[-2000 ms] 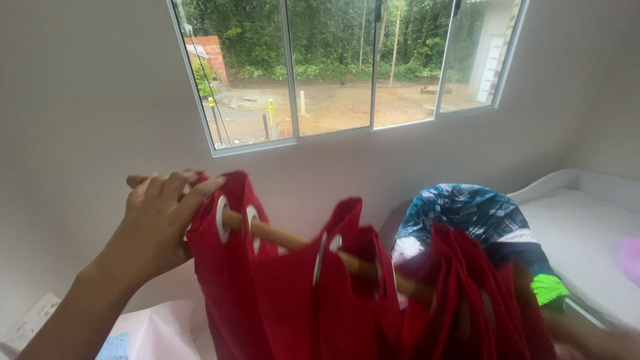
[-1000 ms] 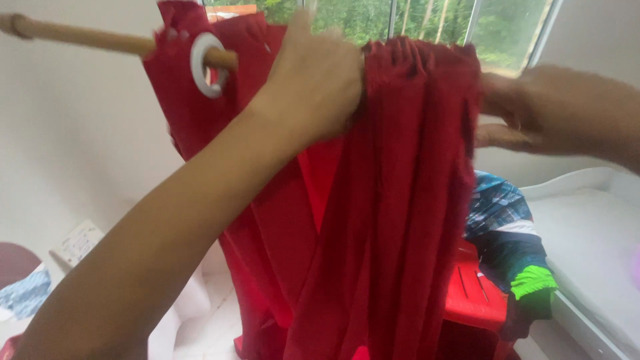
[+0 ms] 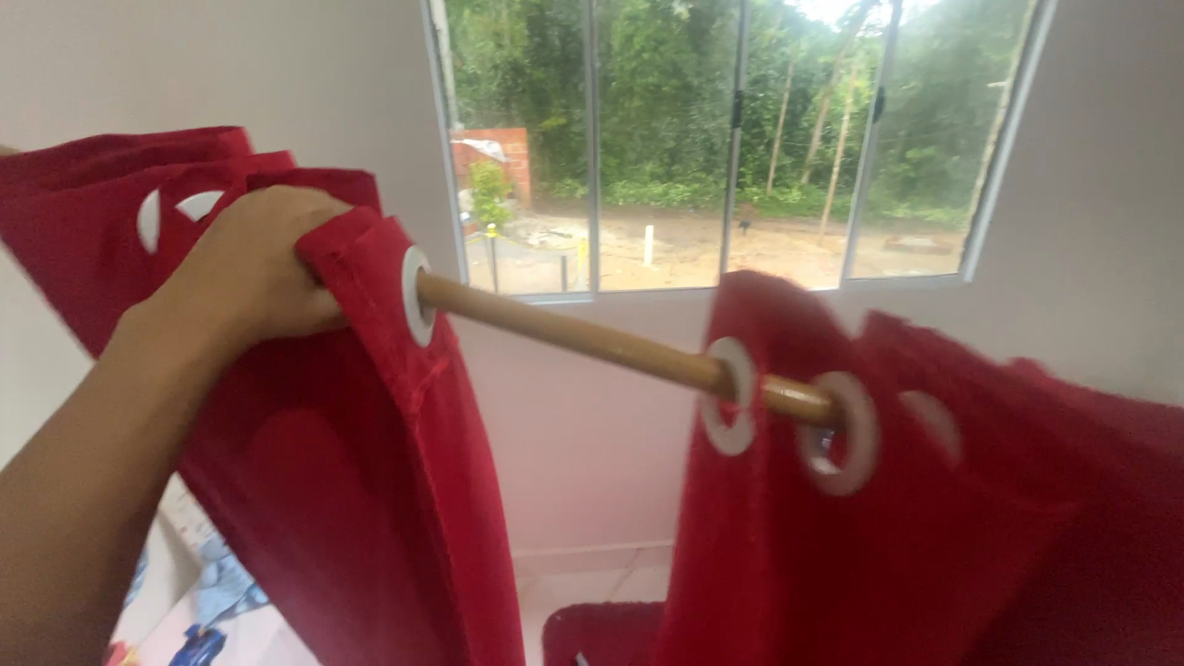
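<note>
A wooden curtain rod [image 3: 573,342] slants down to the right across the view. My left hand [image 3: 268,259] grips the bunched top of a red curtain [image 3: 351,481] around the rod at the left. White grommets show there, and the rod comes out through a white grommet [image 3: 419,296] just right of the hand. At the right, more red curtain fabric [image 3: 925,536] hangs with the rod passing through a white grommet [image 3: 731,396] and another beside it [image 3: 837,433]. My right hand is out of sight, and the rod's right end is hidden by the cloth.
A sliding window [image 3: 740,148] with a light metal frame is in the wall ahead. At the lower left lie fabrics with blue patterns [image 3: 222,583]. A dark red item [image 3: 601,634] is low down between the two curtain parts.
The red fabric, bunched near the middle a second ago, now stands in two parts with bare rod between them. My right hand, visible then, is now out of sight. The view has shifted.
</note>
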